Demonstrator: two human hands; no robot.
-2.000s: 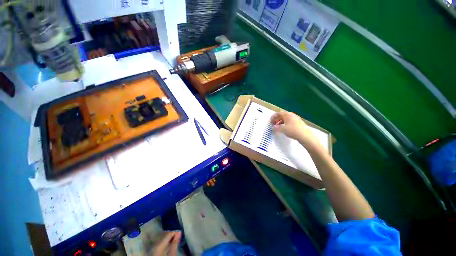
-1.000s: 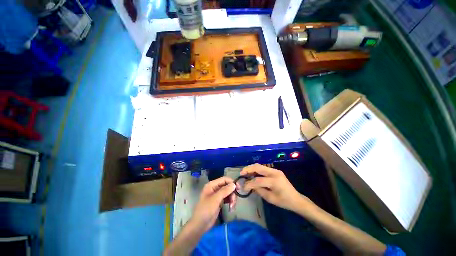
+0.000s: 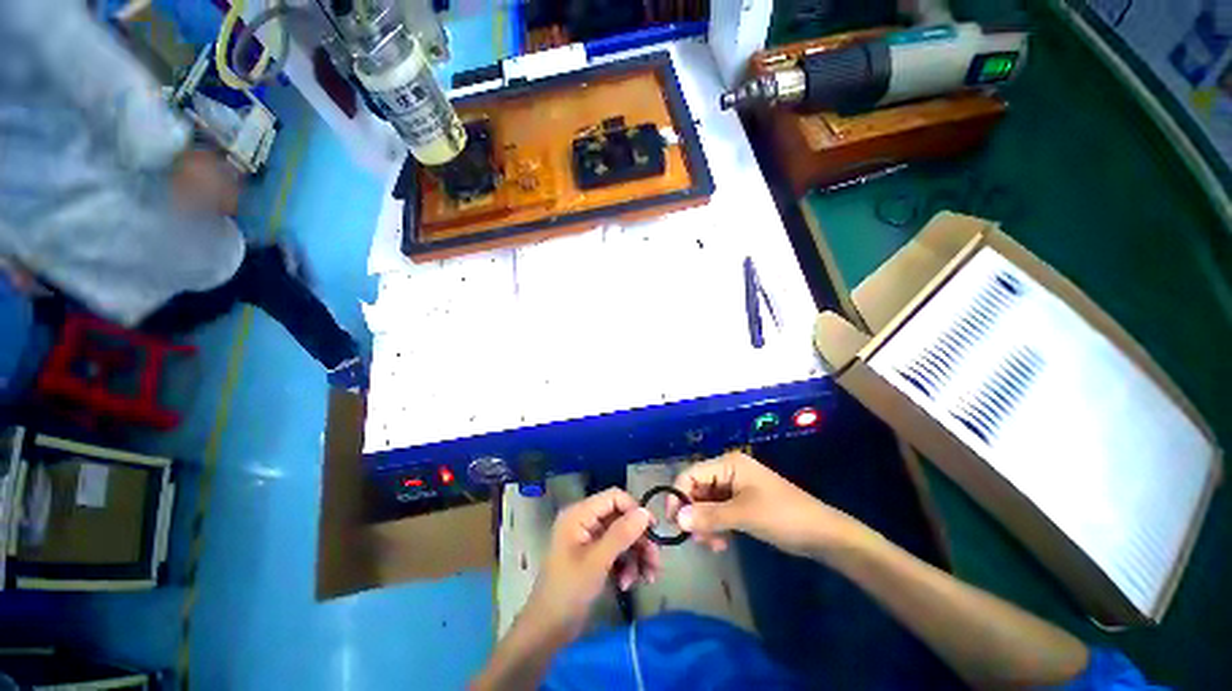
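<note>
A thin black ring part (image 3: pixel 665 540) is held over the lap, in front of the press's blue front panel. My left hand (image 3: pixel 591 547) pinches its left side. My right hand (image 3: pixel 757 510) holds its right side, with the thumb on the rim. Whether an adhesive piece is between my fingers is too small to tell. The open carton (image 3: pixel 932 459) at the right holds a white liner sheet (image 3: pixel 1067 452) with rows of small dark strips (image 3: pixel 953 331).
The orange fixture plate (image 3: pixel 541 216) bears two black nests (image 3: pixel 619 154), with the press cylinder (image 3: pixel 412 108) above the left one. Tweezers (image 3: pixel 754 304) lie on the white table (image 3: pixel 581 324). A heat gun (image 3: pixel 878 70) rests on a brown block (image 3: pixel 865 142). A person (image 3: pixel 108 189) is at the left.
Since the earliest frame, my right hand has left the carton and come to the ring over the lap. Since one second ago, both hands still hold the ring, and a person has appeared at the left.
</note>
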